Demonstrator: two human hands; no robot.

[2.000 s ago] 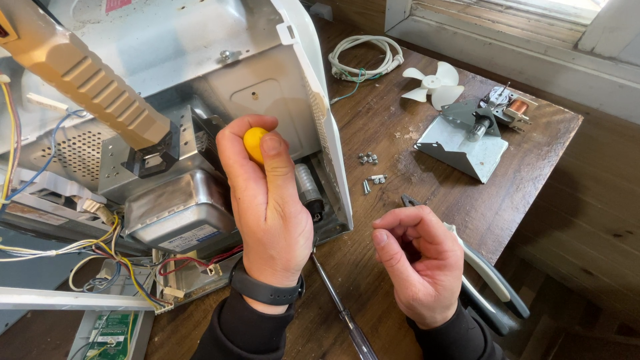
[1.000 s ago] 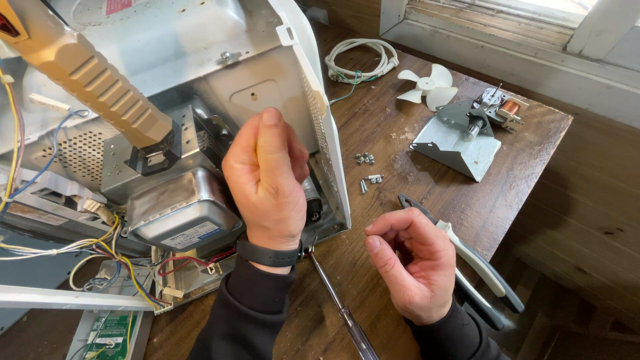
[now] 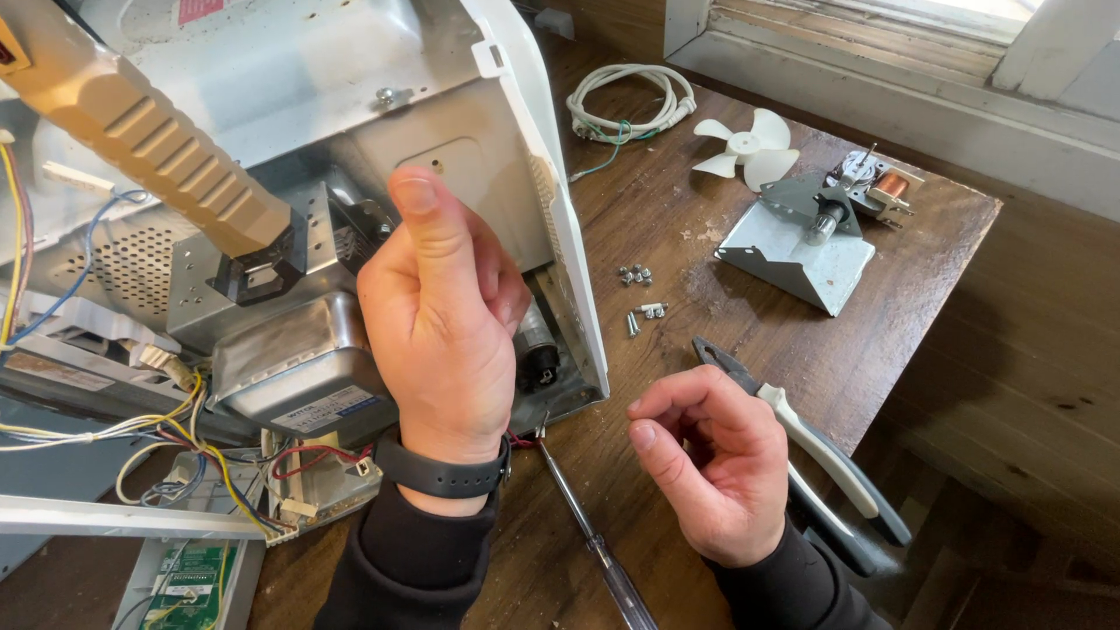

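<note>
My left hand (image 3: 442, 319), wearing a dark wristband, is raised with its fingers curled over an opened microwave oven (image 3: 573, 254). The inside of its grip is hidden, so what it holds cannot be told. Beside it are a metal-cased component (image 3: 293, 367) and a cylindrical capacitor (image 3: 535, 350). My right hand (image 3: 717, 464) is half curled above the wooden tabletop, thumb and forefinger slightly apart, nothing visible between them. Combination pliers (image 3: 814, 437) lie partly behind it. Between my forearms a screwdriver (image 3: 591, 534) rests with its tip by the oven's corner.
Small screws (image 3: 636, 275) lie on the table (image 3: 647, 367). Farther back are a coiled white cord (image 3: 634, 74), a white fan blade (image 3: 745, 144) and a motor (image 3: 879, 184) near a metal bracket (image 3: 796, 254). A beige ridged handle (image 3: 166, 140) and loose wires (image 3: 192, 420) are at left.
The yellow rounded end seen in my left hand two seconds ago is out of sight, and that hand has turned, thumb upward. My right hand has hardly moved.
</note>
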